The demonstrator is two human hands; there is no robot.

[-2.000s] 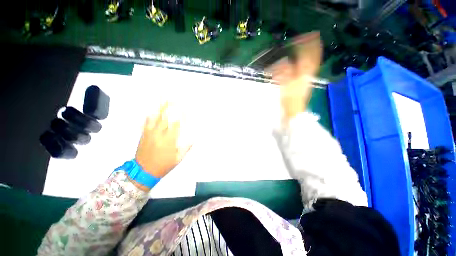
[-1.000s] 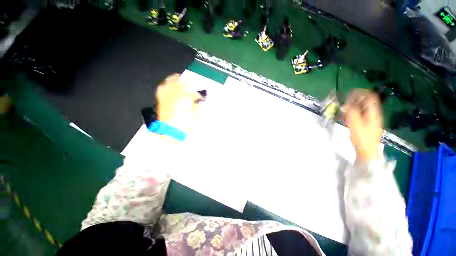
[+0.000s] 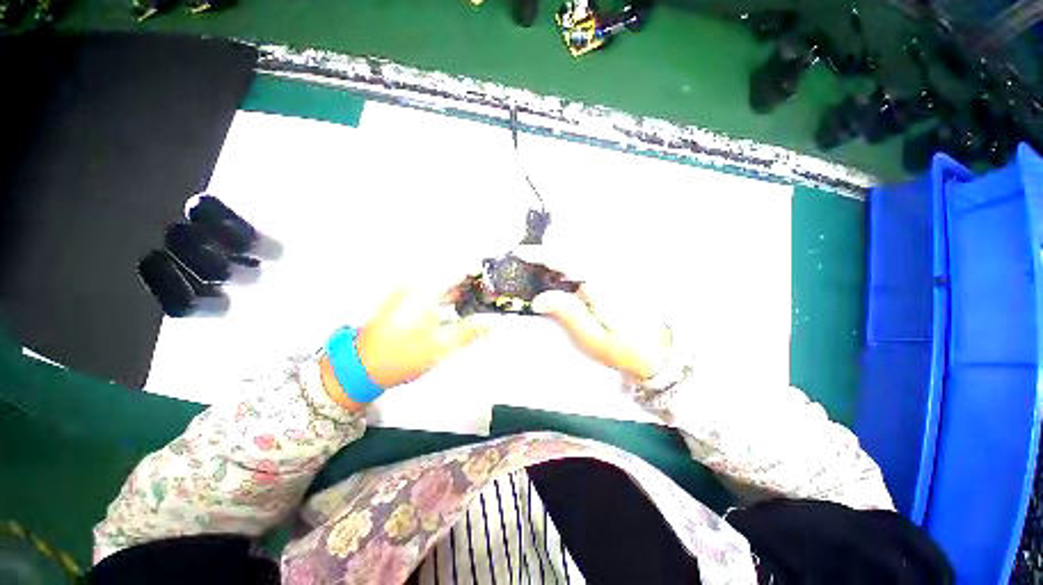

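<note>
My left hand [image 3: 414,334], with a blue band at the wrist, and my right hand [image 3: 600,331] meet over the white sheets. Between them they hold an adapter unit [image 3: 511,278], dark with a grey middle and small yellow parts at its near edge. A thin dark cord [image 3: 535,217] runs from it away from me towards the rail. The fingertips and the unit's ends are partly hidden and blurred. Several black oval covers [image 3: 197,249] lie in a slanted row on the left of the white sheet [image 3: 686,229].
A black mat [image 3: 103,183] lies at the left. Beyond the whitish rail [image 3: 458,96], the green belt carries a yellow and silver board [image 3: 581,25] and dark corded parts [image 3: 789,71]. Blue bins [image 3: 989,343] stand at the right.
My left hand has moved right from the black covers and my right hand has come back from the rail. Both now hold the unit at the middle. The view has turned.
</note>
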